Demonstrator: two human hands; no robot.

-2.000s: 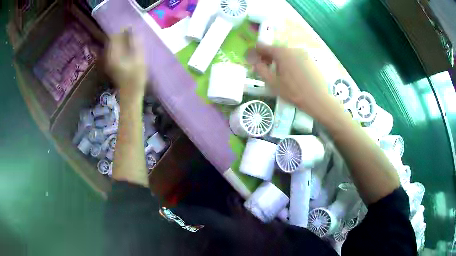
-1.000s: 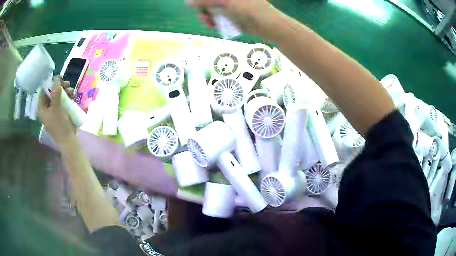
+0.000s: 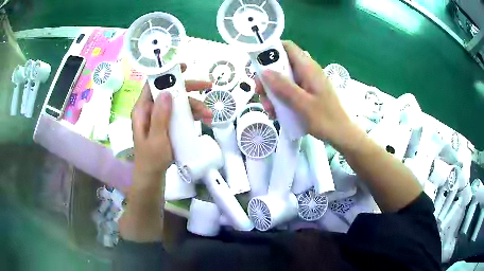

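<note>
My left hand (image 3: 154, 124) holds one white handheld fan (image 3: 181, 124) upright by its handle, thumb just below the oval display. That display (image 3: 164, 81) glows with what looks like a 1. My right hand (image 3: 308, 100) holds a second white fan (image 3: 274, 62) by its handle, thumb near its display (image 3: 267, 56), which glows with what looks like a 2. Both round heads have their open-spoked side facing me. Other white fans (image 3: 258, 138) lie heaped on the table below and behind my hands.
A smartphone (image 3: 66, 84) lies on the pink part of the printed mat (image 3: 100, 46) at the left. Several fans (image 3: 29, 87) show beyond the table's left end. The lilac table edge (image 3: 85, 153) runs along the near left. More fans (image 3: 446, 172) lie at the far right.
Both hands have come together over the heap, each with an upright fan whose display is lit. My left hand has moved right from the table's left end; my right hand has come down from the top.
</note>
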